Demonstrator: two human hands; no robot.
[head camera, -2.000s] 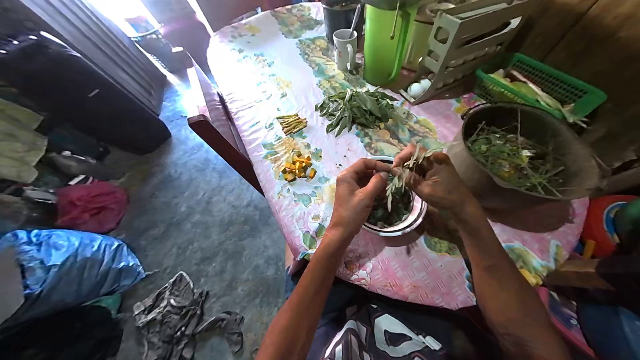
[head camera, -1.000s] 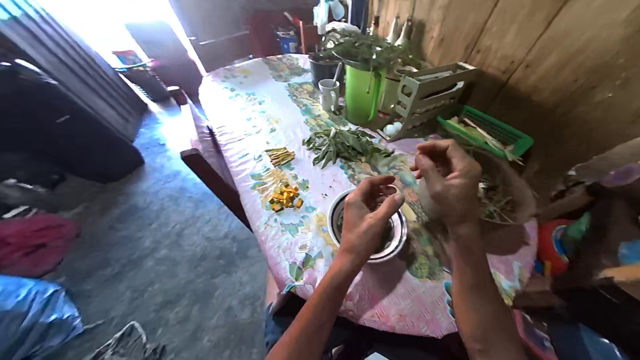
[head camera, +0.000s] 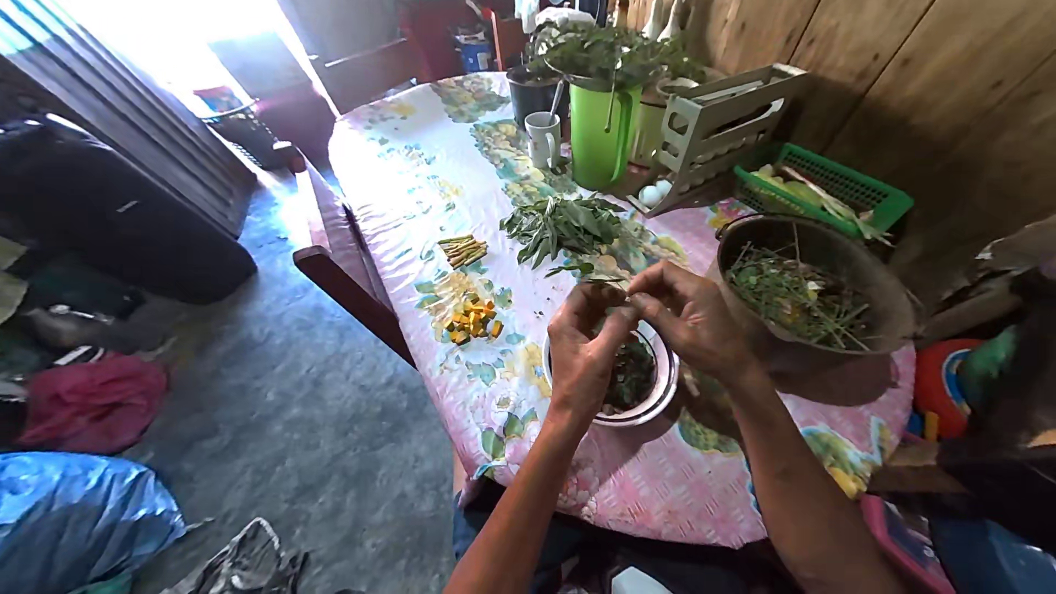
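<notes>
Above a white, dark-rimmed bowl (head camera: 662, 389) with dark green leaves in it, my left hand (head camera: 587, 342) and my right hand (head camera: 685, 318) meet at the fingertips. Between them they pinch a small leafy sprig (head camera: 601, 278), partly hidden by the fingers. A pile of green leaves (head camera: 563, 227) lies on the floral tablecloth just beyond. Left of the bowl are diced orange pieces (head camera: 473, 320), and behind these a small row of cut stalks (head camera: 463, 251). To the right stands a big dark pot (head camera: 813, 285) holding stems and plant scraps.
At the back stand a white mug (head camera: 542, 139) with a spoon handle, a green pitcher (head camera: 601, 136) topped by leafy greens, and a grey rack (head camera: 718, 132) beside eggs (head camera: 655, 193). A green basket (head camera: 858, 186) of vegetables sits near the plank wall. A wooden chair (head camera: 355, 289) adjoins the table's left edge.
One second ago my hands were apart over the bowl and the pot's near side; now they are together above the bowl with a sprig between the fingers. The view has shifted.
</notes>
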